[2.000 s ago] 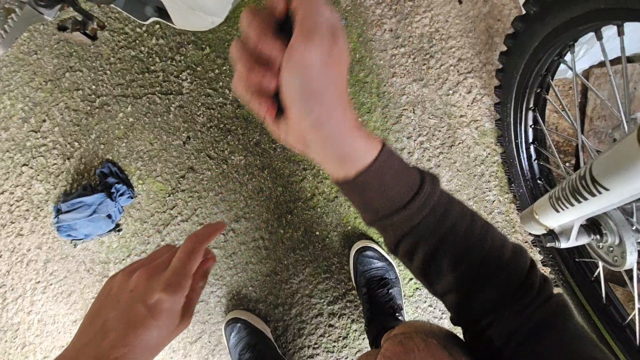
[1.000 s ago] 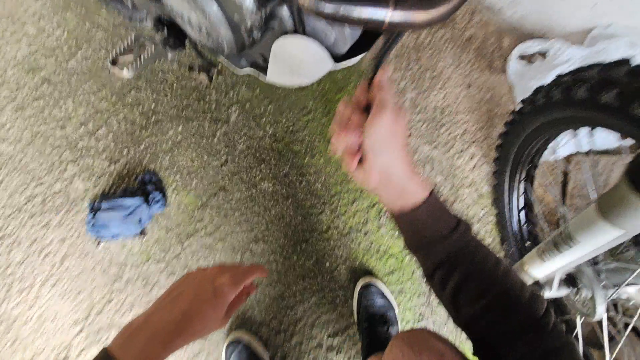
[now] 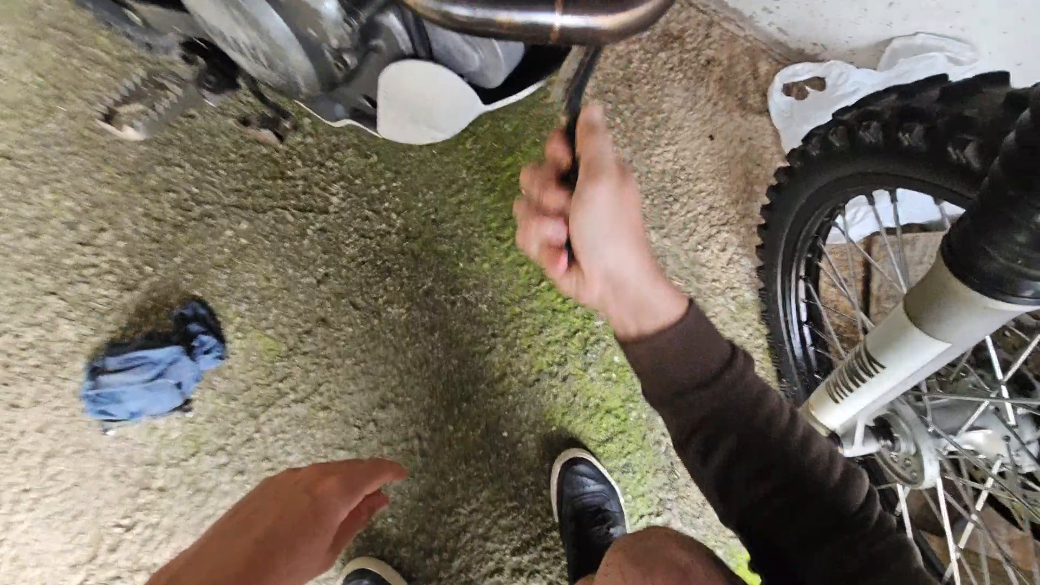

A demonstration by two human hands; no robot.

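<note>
My right hand (image 3: 597,219) is closed around a thin dark tool or rod (image 3: 578,106), whose far end reaches up to the bent metal exhaust pipe (image 3: 552,20) of a motorcycle; what it is exactly cannot be told from the blur. Just left of the pipe and lower lies the engine (image 3: 276,49), with a white plastic guard (image 3: 426,101) beneath it. My left hand (image 3: 317,504) is over the ground at the lower left, fingers extended, holding nothing. A crumpled blue cloth (image 3: 146,378) rests on the rough ground to its upper left.
A knobby front tyre (image 3: 784,268) with spokes and a pale fork leg (image 3: 902,357) stands at the right. Behind it are a white plastic bag (image 3: 853,85) and a wall (image 3: 812,28). A toothed footpeg (image 3: 146,106) juts out at the upper left. My shoes (image 3: 589,504) are below.
More of the engine and the exhaust pipe has come into view as the view moved. My right hand has moved toward the pipe with the dark tool. My left hand stays low, holding nothing.
</note>
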